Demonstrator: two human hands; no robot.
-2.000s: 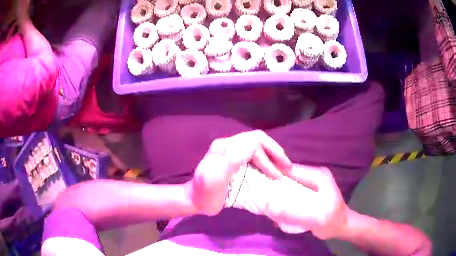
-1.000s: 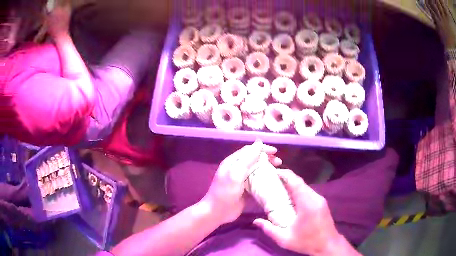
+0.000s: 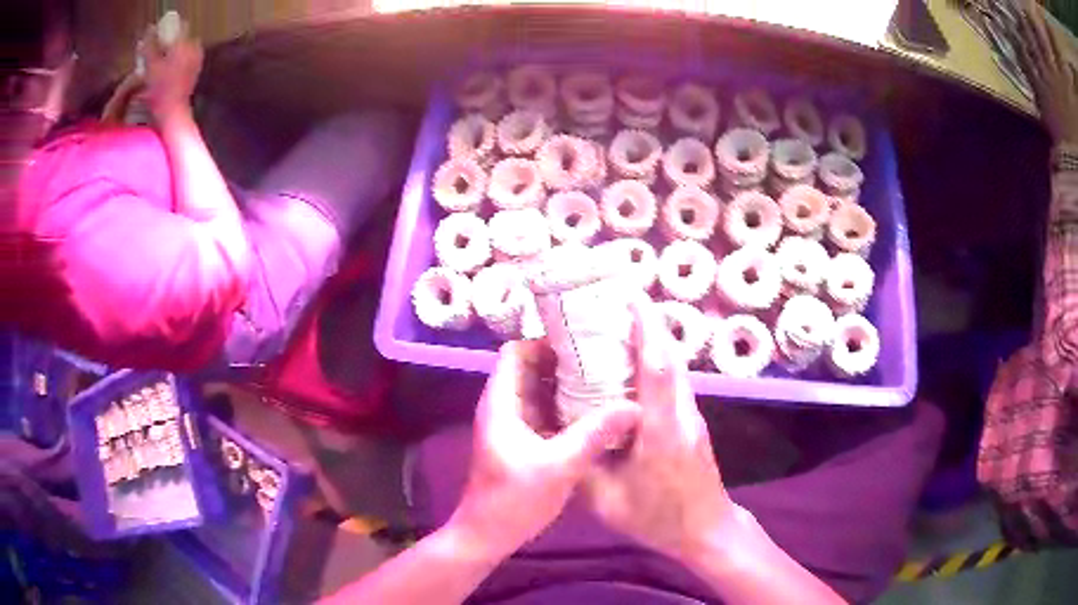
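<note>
A pale ring stack (image 3: 582, 337), like a short ridged column, stands roughly upright between my two hands over the near edge of the blue-violet tray (image 3: 532, 371). My left hand (image 3: 520, 431) wraps its left and lower side. My right hand (image 3: 664, 443) closes on its right side, with fingers partly hidden behind it. The stack overlaps the front rows in the view. The tray holds rows of pale toothed rings (image 3: 752, 277) in stacks with dark centre holes. The top of the held stack is washed out by glare.
A person in red (image 3: 130, 236) sits at left, a plaid sleeve (image 3: 1023, 437) is at right. Small blue crates (image 3: 140, 455) with pale pieces are at lower left. A tan bench edge (image 3: 709, 26) with a bright surface runs behind the tray. Yellow-black floor tape (image 3: 958, 563) is at lower right.
My hands and the held piece have moved up from over my lap to the tray's near edge. The piece has turned more upright. The view has shifted, showing more of the tray and bench.
</note>
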